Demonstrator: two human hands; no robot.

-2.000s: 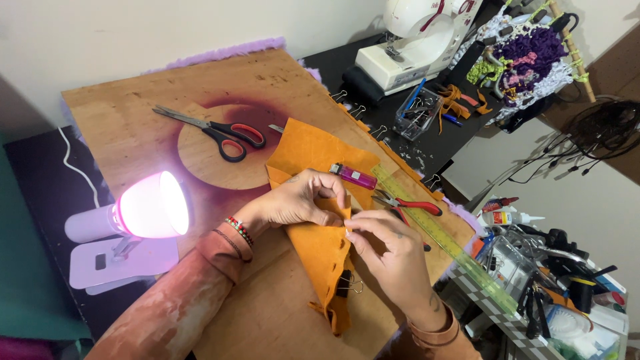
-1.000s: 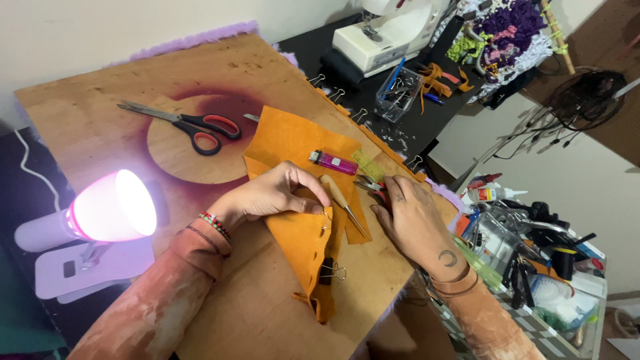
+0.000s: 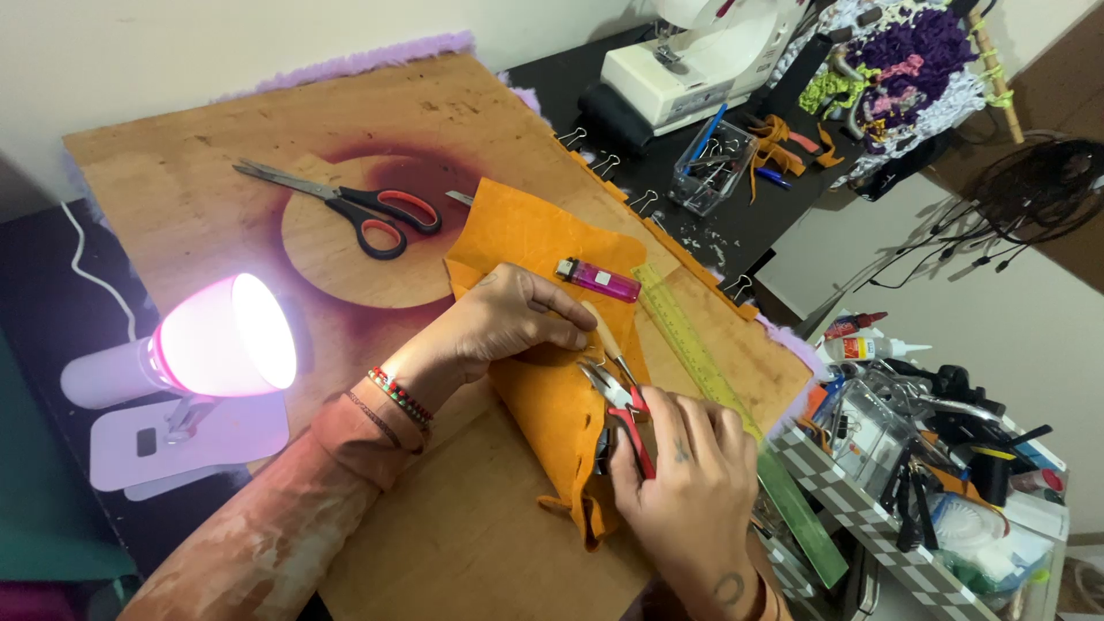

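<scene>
An orange leather piece point(image 3: 543, 414), laced along its right edge, lies folded on the wooden board. My left hand point(image 3: 517, 319) pinches the upper end of that edge between thumb and fingers. In my right hand point(image 3: 690, 466) are red-handled pliers point(image 3: 623, 405), their jaws close to the edge, just below my left fingertips. Whether the jaws touch the thread or needle there is too small to tell. A wooden-handled awl point(image 3: 606, 336) lies behind the plier tips. Above it a pink lighter point(image 3: 599, 279) rests on the leather. A black binder clip point(image 3: 602, 450) grips the edge, partly behind my right thumb.
Black-and-red scissors point(image 3: 345, 203) lie on the board point(image 3: 414, 535). A lit lamp point(image 3: 220, 341) stands left. A yellow-green ruler point(image 3: 716, 371) crosses the right side. Beyond are a clear box of clips point(image 3: 711, 168), a sewing machine point(image 3: 690, 73) and a crowded checkered tray point(image 3: 862, 517).
My right hand, which was at the leather edge and then beside the pliers to its right, now holds the pliers at the edge. My left hand remains at the leather.
</scene>
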